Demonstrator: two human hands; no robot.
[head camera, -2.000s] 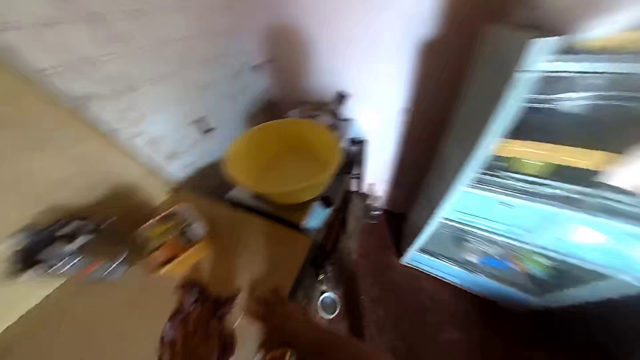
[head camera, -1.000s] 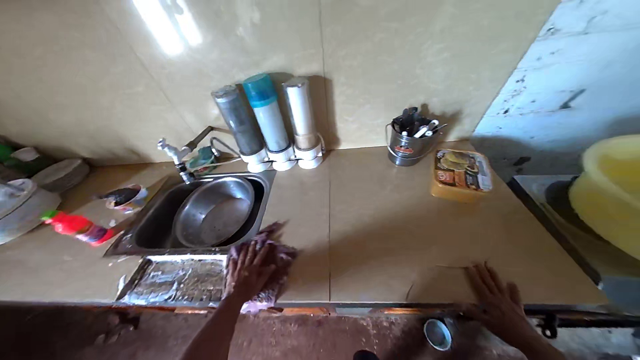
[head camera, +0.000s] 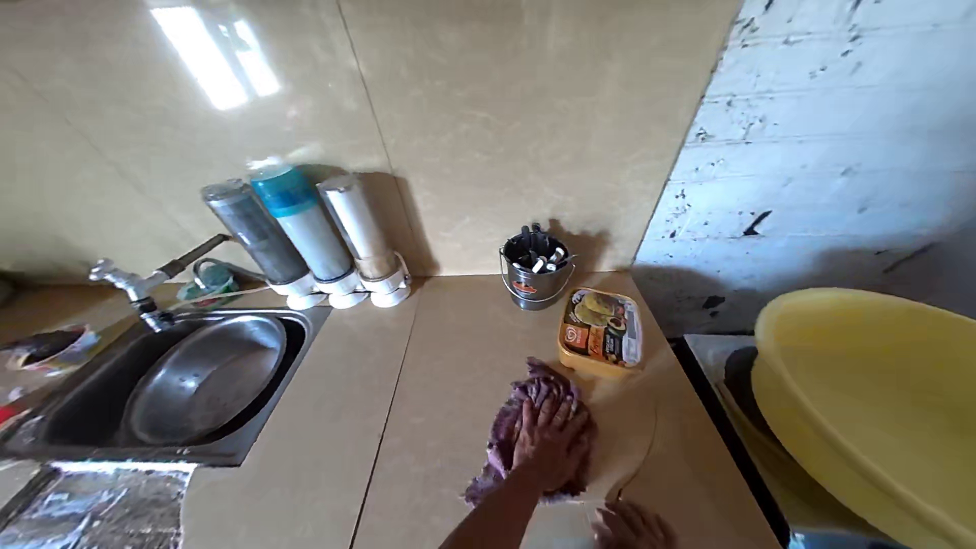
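Note:
A purple cloth (head camera: 503, 435) lies bunched on the tan tiled counter (head camera: 450, 343). On top of it my left hand (head camera: 547, 442) presses down, palm down, with its fingers somewhat spread. Just behind the cloth is a yellow ice cream tub (head camera: 601, 332) with a printed lid. My right hand (head camera: 631, 526) rests at the counter's front edge, right of the cloth, partly cut off by the frame and slightly blurred; it holds nothing that I can see.
At left, a steel sink (head camera: 69, 427) holds a metal basin (head camera: 206, 381), with a faucet (head camera: 126, 282) above. Three water filter cylinders (head camera: 301, 221) stand against the wall. A small metal bucket (head camera: 534, 274) holds utensils. A large yellow basin (head camera: 877, 396) sits at right.
My left hand and the purple cloth have moved right, from beside the sink to near the ice cream tub. The view has shifted right since one second ago.

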